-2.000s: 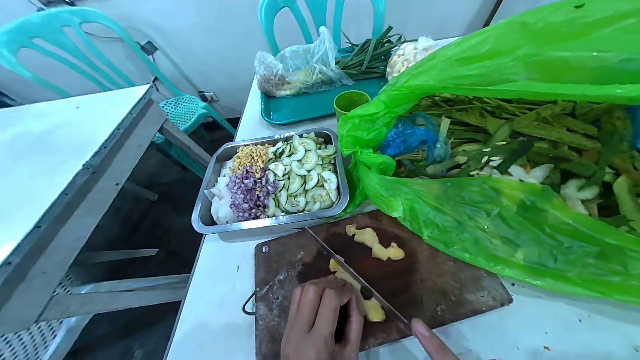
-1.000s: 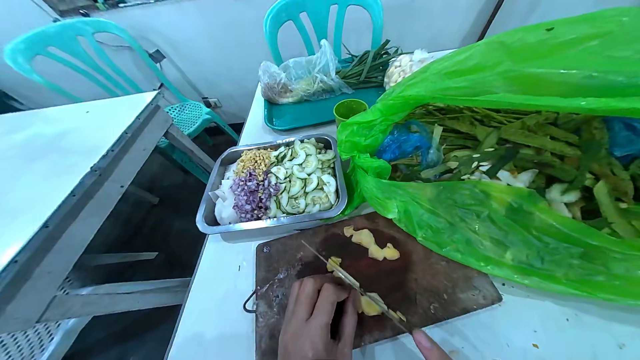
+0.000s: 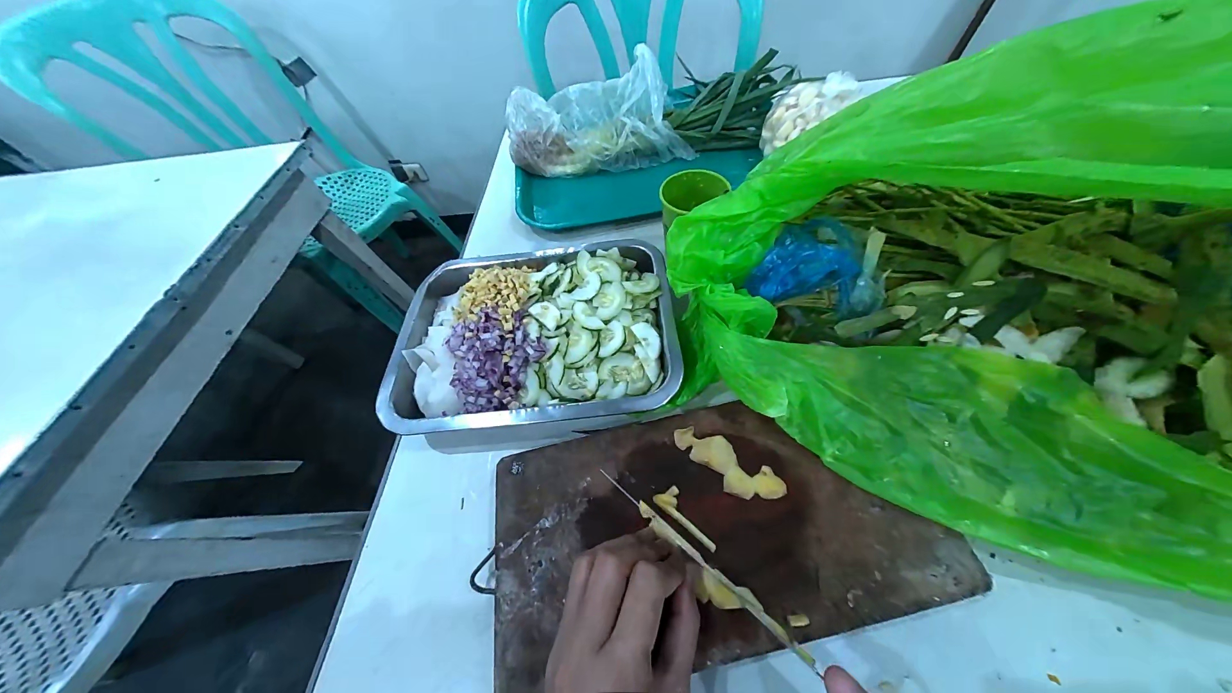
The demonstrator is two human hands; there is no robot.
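A dark cutting board (image 3: pixel 818 549) lies on the white table. My left hand (image 3: pixel 626 606) has its fingers curled over a pale yellow piece, likely ginger, on the board. At the lower edge of the view, my right hand (image 3: pixel 843 680) shows only a fingertip at the near end of a knife (image 3: pixel 712 570); its grip is out of sight. The thin blade slants along my left fingertips, with yellow bits on it. A cut yellow strip (image 3: pixel 688 520) lies beside the blade, and a knobby peeled yellow piece (image 3: pixel 730 464) rests farther back on the board.
Behind the board, a steel tray (image 3: pixel 529 417) holds sliced cucumber, chopped purple onion, yellow bits and white slices. A green plastic bag (image 3: pixel 924 404) of peelings overlaps the right side. Farther back are a teal tray (image 3: pixel 587 202), a green cup (image 3: pixel 695 189) and a clear bag (image 3: pixel 597 120).
A narrow yellow strip now lies apart on the far side of the blade. My left hand stays on the board, and the knife remains beside its fingertips.
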